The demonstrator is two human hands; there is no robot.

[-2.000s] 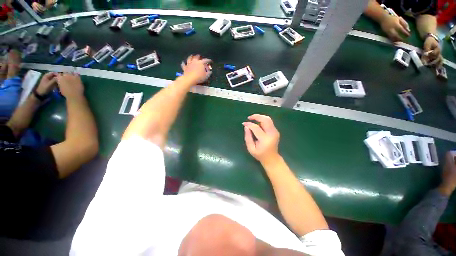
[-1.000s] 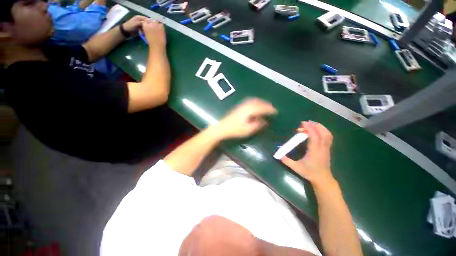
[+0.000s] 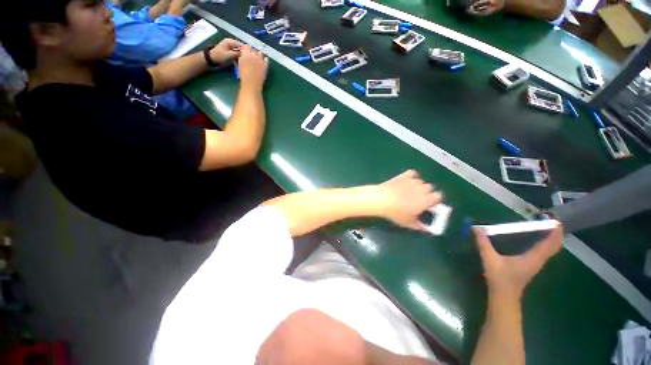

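Note:
My left hand (image 3: 414, 198) is over the green ledge and holds a small white front cover (image 3: 436, 218), slightly blurred, its window partly hidden by my fingers. My right hand (image 3: 515, 265) is to the right of it, near the metal rail. It grips a white device unit (image 3: 520, 227) between thumb and fingers, seen edge-on as a narrow bar. A blurred blue cylinder (image 3: 467, 228) shows at the unit's left end. The cover and the unit are apart.
Another white cover (image 3: 319, 120) lies on the green ledge (image 3: 371, 167). White covers (image 3: 634, 345) are stacked at the lower right. The conveyor beyond the rail (image 3: 400, 131) carries several units with blue cylinders. A grey post (image 3: 607, 198) stands at right. A person (image 3: 143, 128) sits at left.
My left hand has moved right and now holds a white cover; one of the two covers on the ledge is gone. My right hand has moved right with the unit, now turned nearly level.

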